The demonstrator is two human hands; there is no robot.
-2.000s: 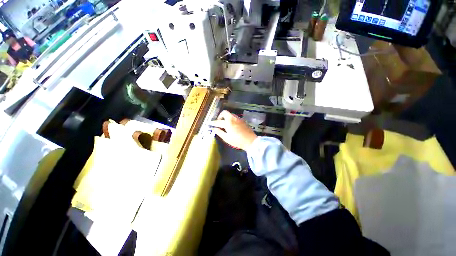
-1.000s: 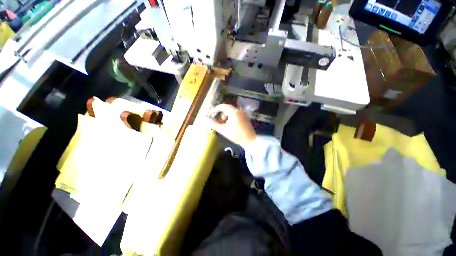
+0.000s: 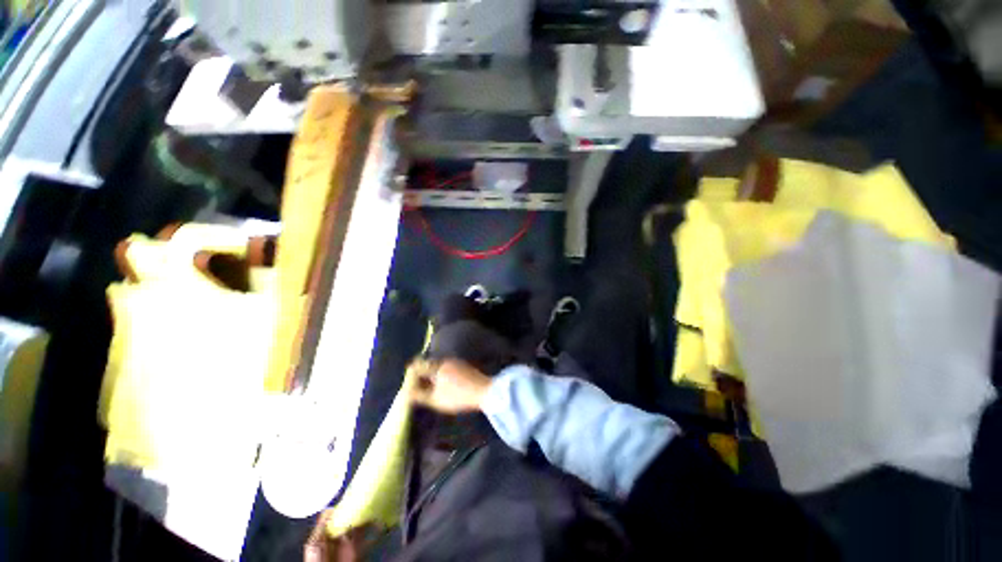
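My right hand [image 3: 448, 386] grips the upper edge of a yellow panel [image 3: 376, 474] over my lap. My left hand [image 3: 335, 540] is at the panel's lower end, cut off by the bottom edge of the picture, its fingers closed on the panel. The panel hangs beside the rounded front end of the white machine arm [image 3: 349, 329], off the arm. The orange-yellow template [image 3: 313, 165] with handwriting lies along the arm's left side.
A stack of yellow panels [image 3: 181, 362] with brown loops is at left. At right a grey-white sheet [image 3: 863, 340] lies on another yellow stack [image 3: 703, 263]. The sewing head [image 3: 291, 33] is at top, a red hose [image 3: 475, 255] below the machine, a cardboard box [image 3: 846, 55] top right.
The yellow piece has come off the arm, leaving the arm bare. My right hand has moved from beside the template down towards my lap. My left hand has come into view. The view has tilted down.
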